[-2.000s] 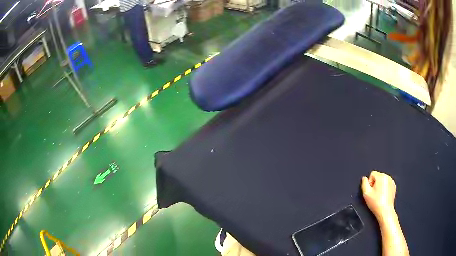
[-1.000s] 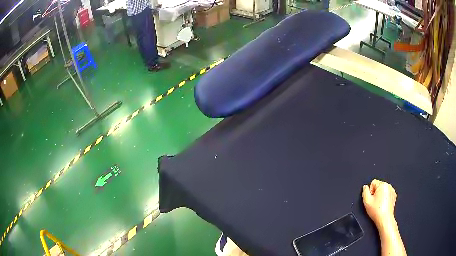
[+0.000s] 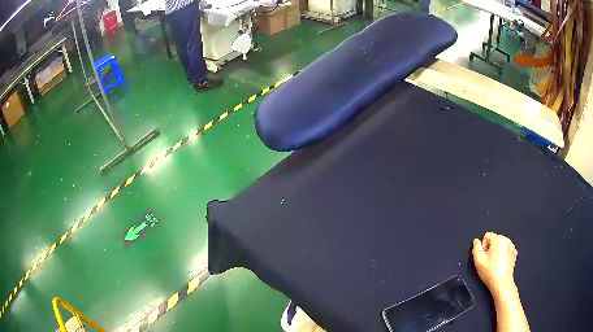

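Observation:
A pressing table (image 3: 390,207) with a black cloth top fills the right and centre, its cloth corner hanging at the left. My right hand (image 3: 495,259) rests on the cloth near the lower right as a loose fist, with nothing visible in it. A black smartphone (image 3: 430,306) lies flat on the cloth just left of my right wrist, not held; its lower edge is close to the frame's bottom. My left hand is not in view. A padded navy sleeve board (image 3: 354,81) with rounded ends stands raised over the table's far left edge.
A pale wooden board (image 3: 491,97) lies beyond the far edge. Brown and orange strips (image 3: 567,71) hang at the far right. On the green floor are a person (image 3: 186,42) by a work table, a blue stool (image 3: 110,73), a metal stand (image 3: 130,150) and a yellow tubular frame (image 3: 60,312).
The view has shifted slightly, so the table, phone and hand sit a little lower than two seconds ago. My right hand keeps its fist beside the phone.

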